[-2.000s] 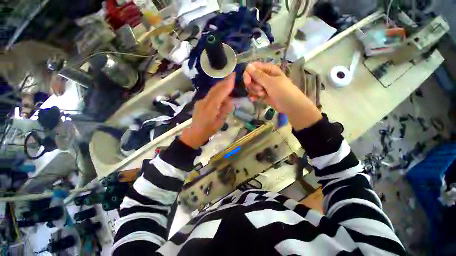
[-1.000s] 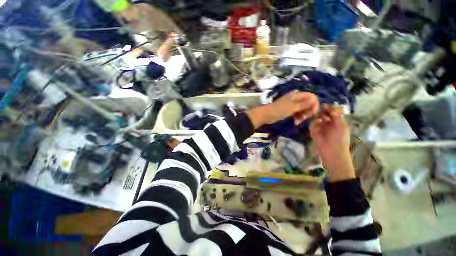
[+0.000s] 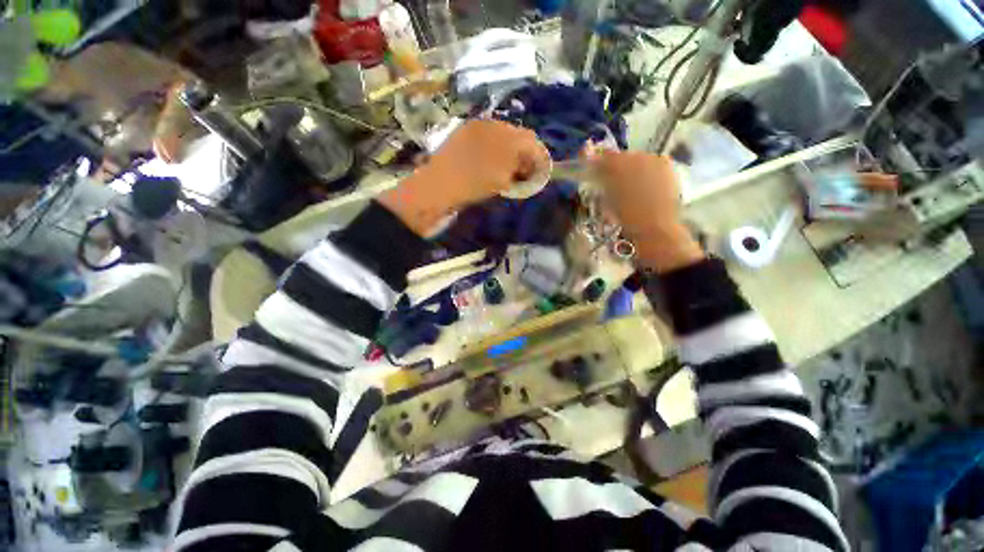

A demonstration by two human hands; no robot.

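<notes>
My left hand [image 3: 472, 170] is over the thread stand behind the machine, fingers curled. The rim of a pale disc [image 3: 536, 185] shows beside its fingertips; the dark cone seen there earlier is hidden. My right hand [image 3: 639, 205] is just to the right, its fingers bent and blurred. A faint thin line runs between the hands; I cannot tell if it is thread. What either hand holds is too small to tell. The cream sewing machine head [image 3: 491, 397] lies below the hands, in front of my body.
Navy cut pieces [image 3: 561, 116] are heaped behind the hands. Small spools [image 3: 595, 289] stand between the hands and the machine. A white tape roll [image 3: 752, 246] lies on the table at right. A blue crate [image 3: 928, 491] is at lower right. A dark bundle lies at left.
The view has swung back after turning left. The hands, close together a second ago, are farther apart. My left hand now covers the cone's place, with its fingers curled.
</notes>
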